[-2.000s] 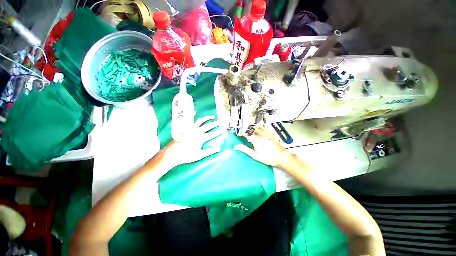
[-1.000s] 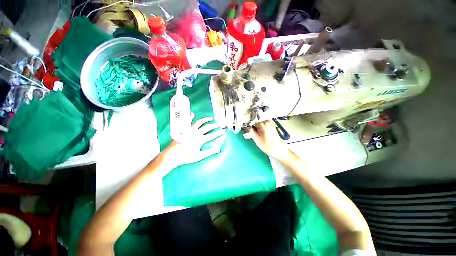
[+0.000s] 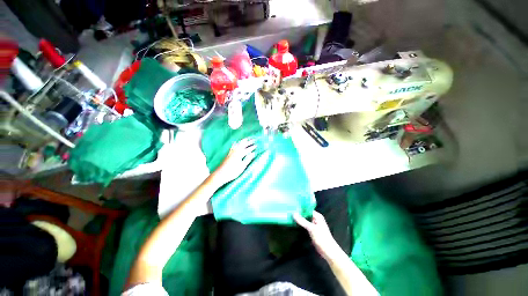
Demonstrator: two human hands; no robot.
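A green fabric panel (image 3: 260,185) lies on the white machine table, from behind the needle area to the front edge. The cream sewing machine's head (image 3: 278,107) stands over its back part; the needle and presser foot are too blurred to tell. My left hand (image 3: 236,161) lies on the panel, left of and in front of the machine head, fingers slightly spread, holding nothing. My right hand (image 3: 312,224) pinches the panel's front right corner between thumb and fingers at the table's front edge.
A grey bowl (image 3: 184,99) of small green strips stands back left, beside stacked green pieces (image 3: 113,147). Red bottles (image 3: 223,81) stand behind the table. Dark snips (image 3: 315,134) lie right of the needle area. Green cloth (image 3: 388,243) heaps beside both legs. A wooden chair (image 3: 87,202) is at left.
My right hand has moved from beside the needle area down to the panel's front right corner and taken hold of it. My left hand stays on the cloth. The camera view has shifted, showing more background.
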